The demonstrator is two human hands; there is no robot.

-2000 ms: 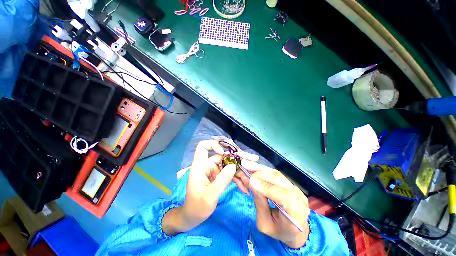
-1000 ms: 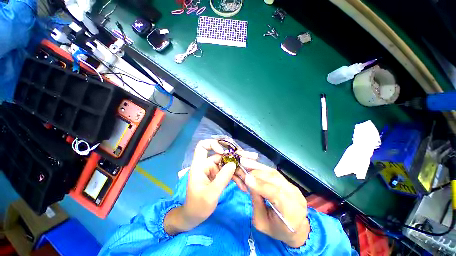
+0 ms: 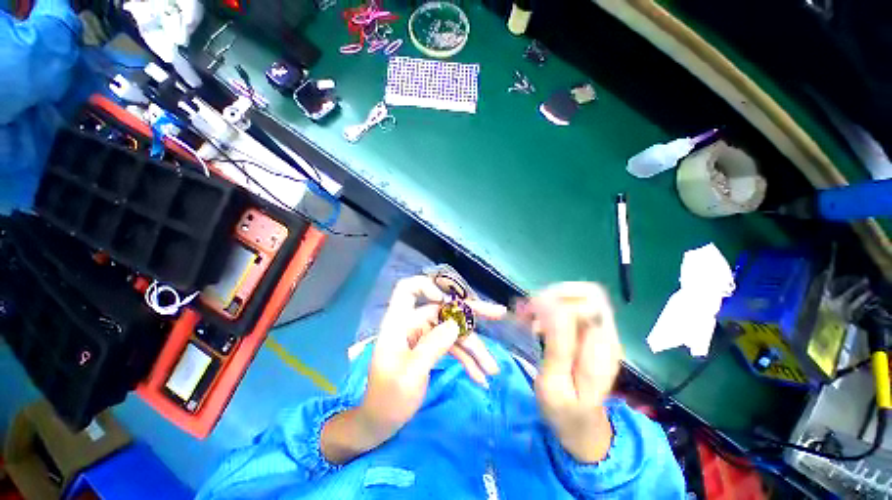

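My left hand holds a small round watch body in its fingertips, below the bench's front edge. The body shows gold or yellow inside, and a dark ring-like part stands at its upper side. My right hand is blurred and a little to the right of the watch body, apart from it. Its fingers are bent together. The thin silver tool is not clearly visible in it, and I cannot tell what it holds.
The green bench bears a pen, white tissue, dropper bottle, round tub, perforated sheet and clear dish. A blue box stands right. Black compartment trays lie left; a blue sleeve shows upper left.
My right hand has moved right and up, away from the watch body, and turned more upright. The thin silver tool no longer shows clearly. My left hand still holds the watch body. The view has shifted slightly.
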